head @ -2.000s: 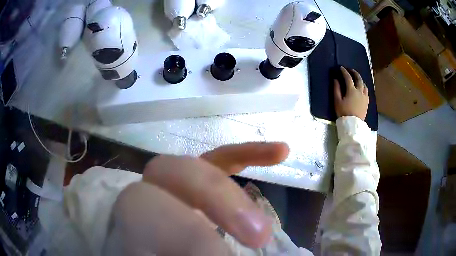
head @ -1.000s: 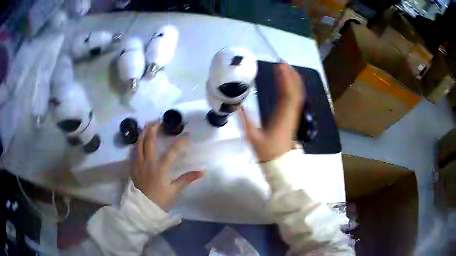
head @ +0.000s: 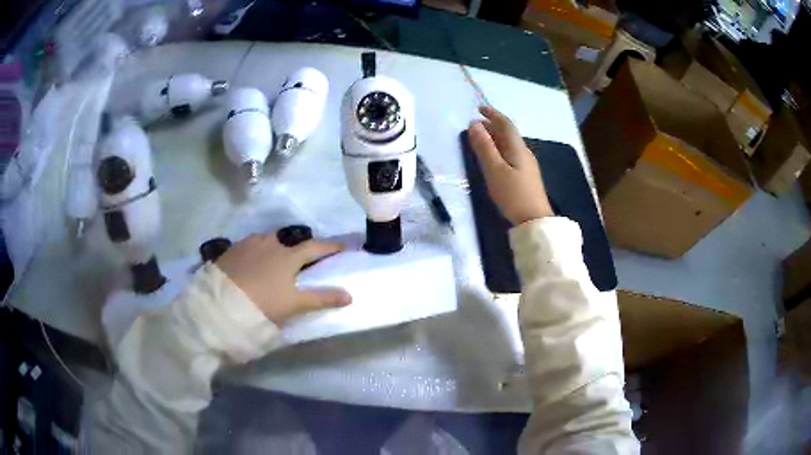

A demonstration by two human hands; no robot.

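Observation:
A white socket strip (head: 391, 293) lies along the table's front. A white bulb camera (head: 380, 151) stands upright in its right-end black socket, ringed lens facing me, a thin black tab sticking up above. Another bulb camera (head: 130, 187) stands in the left-end socket, slightly tilted. Two black sockets between them are empty, partly behind my left hand. My left hand (head: 276, 274) lies spread on the strip, holding nothing. My right hand (head: 514, 173) is at the black mouse pad's (head: 569, 209) upper left; a cord runs to its fingertips, and whatever is under the fingers is hidden.
Loose bulb cameras (head: 298, 111) lie behind the strip and at the back left. A pen (head: 434, 197) lies left of the pad. A green mat (head: 480, 58) covers the table's back. Open brown cartons (head: 667, 169) stand on the floor at right.
The view has shifted. The right camera's lens has turned to face me and its tab now stands up. My right hand has moved from beside that camera to the pad's upper left; my left still touches the strip.

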